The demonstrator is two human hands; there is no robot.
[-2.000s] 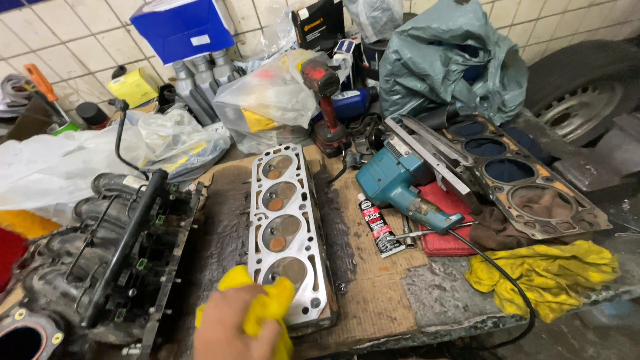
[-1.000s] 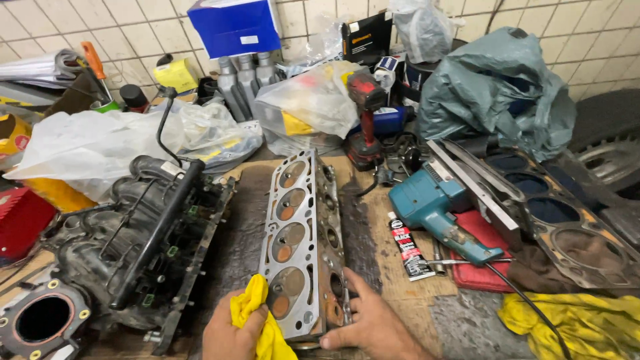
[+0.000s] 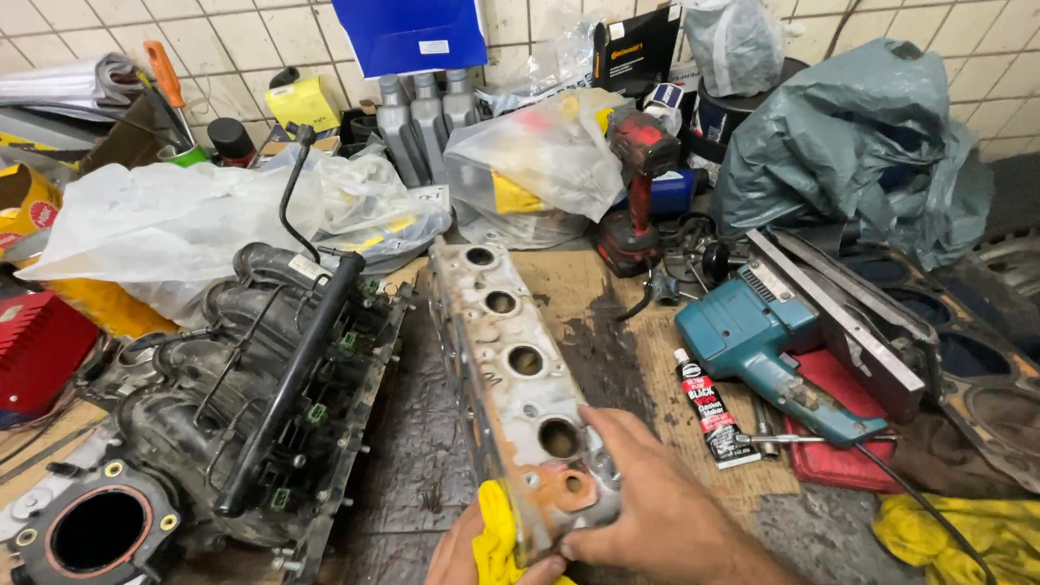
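An engine cylinder head (image 3: 520, 357) rests tilted up on its side on the stained cardboard, with a row of round ports facing me. My right hand (image 3: 658, 496) grips its near right end, thumb at the bottom edge and fingers over the side. At the near left corner, my left hand (image 3: 463, 552) holds a yellow cloth (image 3: 497, 532) against the metal; part of that hand is hidden by the cloth. A black intake manifold (image 3: 244, 390) lies left of the cylinder head. To the right are a teal power tool (image 3: 747, 325) and a gasket maker tube (image 3: 711, 414).
A red cordless impact driver (image 3: 638, 187) stands behind, beside plastic bags (image 3: 536, 162) and grey bottles (image 3: 426, 122). Along the right side lie a head gasket (image 3: 991, 406), a red case (image 3: 837, 463) and another yellow cloth (image 3: 959, 536). A power cord crosses the near right.
The cylinder head has been turned from its combustion-chamber face onto its side. My right hand, out of view in the oldest frame, has come onto its near end. The left still has the yellow cloth.
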